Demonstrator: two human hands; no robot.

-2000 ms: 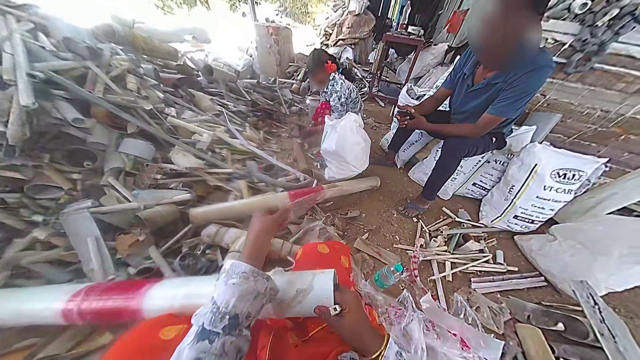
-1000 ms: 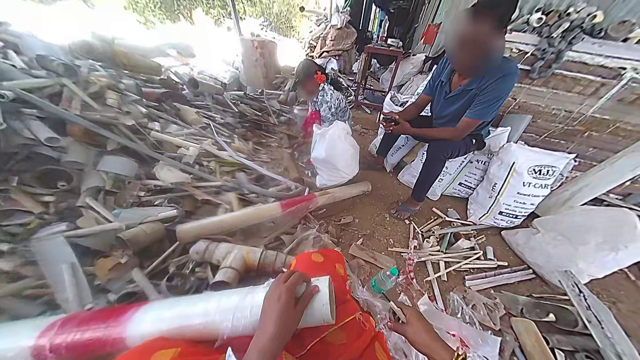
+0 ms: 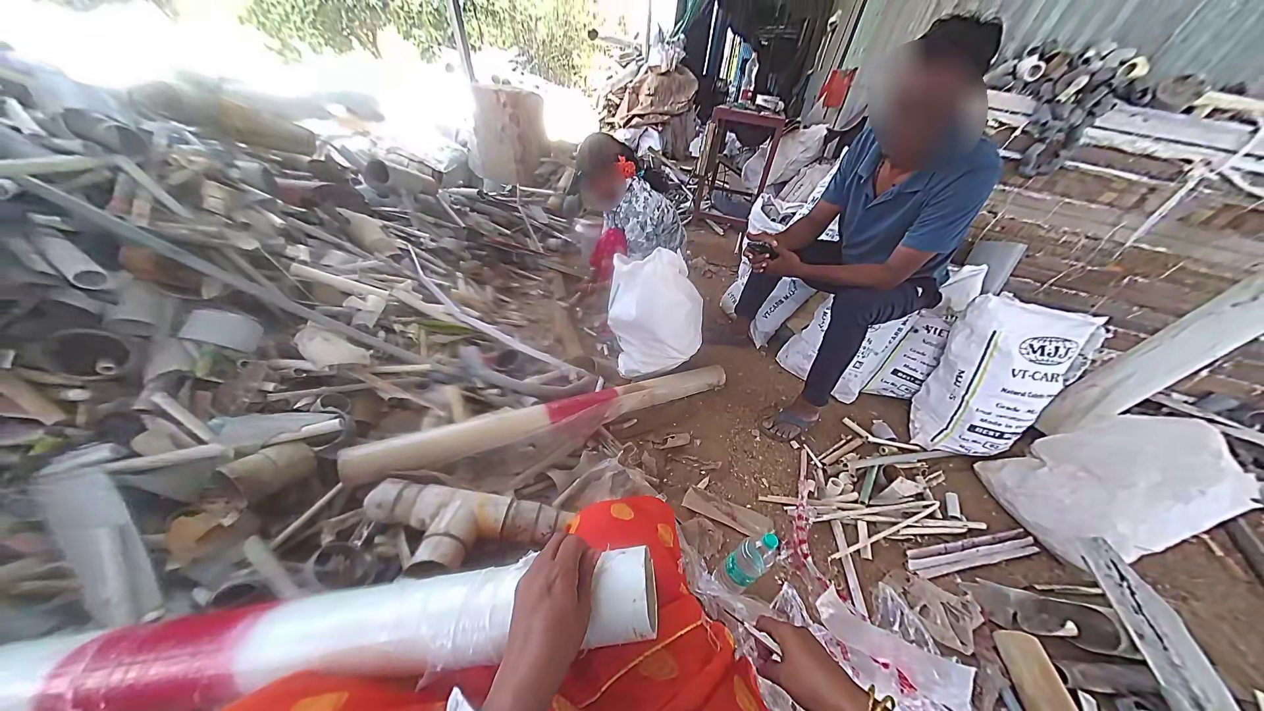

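Observation:
A wide white plastic pipe (image 3: pixel 395 612) with a red band and clear film round it lies across my lap, on orange cloth. Over the pipe near its open end rests my left hand (image 3: pixel 555 597), fingers curled on its upper side. To the right of the pipe, low in the view, my right hand (image 3: pixel 795 657) grips a small thin light-coloured tool, whose kind I cannot tell. Crumpled clear plastic film (image 3: pixel 889 642) lies beside that hand. A green-capped plastic bottle (image 3: pixel 748 561) stands tilted just beyond it.
A large heap of scrap pipes (image 3: pixel 247 296) fills the left. A second pipe with a red band (image 3: pixel 474 434) lies ahead, near a pipe tee fitting (image 3: pixel 459 518). One person sits on printed sacks (image 3: pixel 1002 375); another crouches behind a white bag (image 3: pixel 655 311). Pipe strips (image 3: pixel 889 518) lie on the ground.
My left hand has come from beyond the pipe, near the second pipe, back onto the lap pipe. My right hand has left the pipe's open end and moved right, down by the film.

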